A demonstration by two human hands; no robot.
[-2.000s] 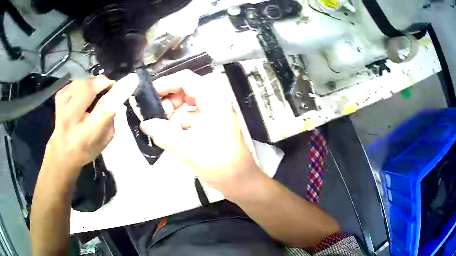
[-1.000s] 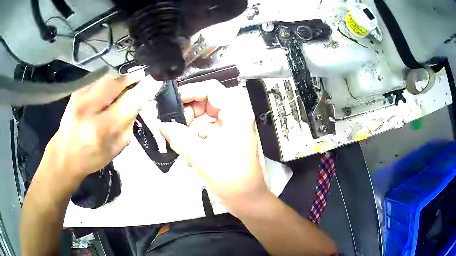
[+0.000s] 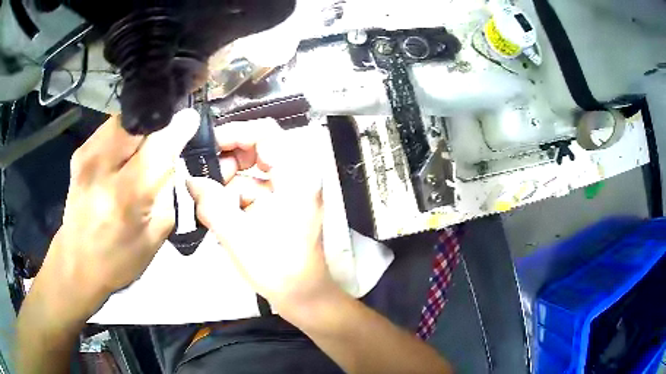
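Observation:
A black part-sewn pouch [image 3: 201, 162] is held between my two hands, just below the dark head of the sewing machine [image 3: 146, 95]. My left hand [image 3: 120, 193] grips its upper left side, with the fingertips close to the needle area, which is mostly hidden. My right hand [image 3: 255, 204] pinches its right edge between thumb and fingers. A tiny pale mark shows on the black fabric near my right thumb. A black zipper band [image 3: 188, 243] with light stitches hangs in a loop below, over the white tabletop [image 3: 212, 292].
Black material [image 3: 44, 175] lies at the left, partly behind my left arm. The machine's stained base with metal parts [image 3: 438, 179] is at the right, with a tape roll [image 3: 600, 130] on it. A blue crate [image 3: 577, 292] stands at the lower right. A dark apron [image 3: 255, 350] is below.
The view has shifted. The band's loop now hangs lower and narrower beneath the hands. My left hand now covers the round black piece that showed at the left. Both hands still hold the work at the machine.

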